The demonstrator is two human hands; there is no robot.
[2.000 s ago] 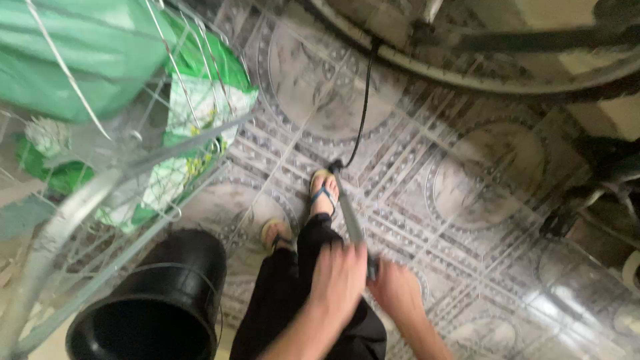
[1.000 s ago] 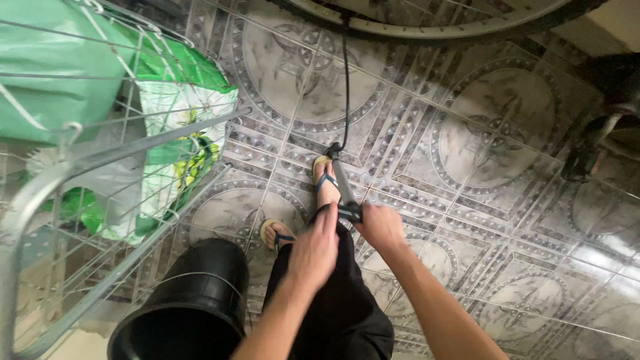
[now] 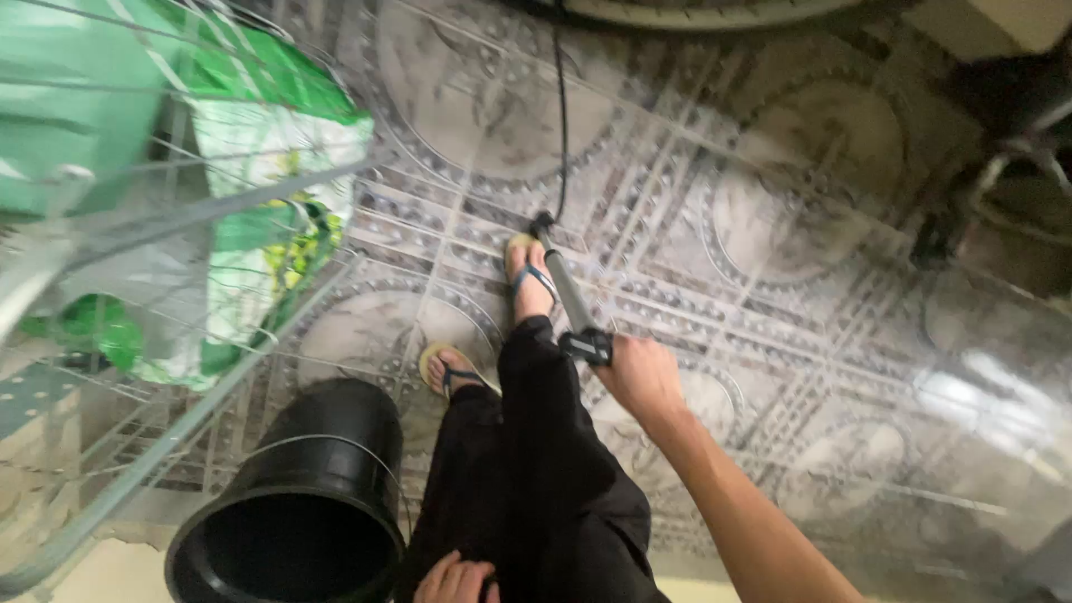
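Note:
A floor pump with a grey barrel and a black T-handle stands on the tiled floor beside my foot. My right hand is closed around the right end of its handle. The handle's left end is bare. My left hand is low at the bottom edge, against the black trousers, with its fingers partly cut off by the frame; whether it holds anything is unclear. A black hose runs from the pump's base up to the bicycle wheel at the top edge.
A black bucket is at the lower left. Beyond it, a wire rack holds green and white plastic bags. A sandalled foot is by the pump's base. Dark, blurred bicycle parts are at the right.
My left hand has let go of the pump handle and moved down to the trousers. My right hand is still on the handle.

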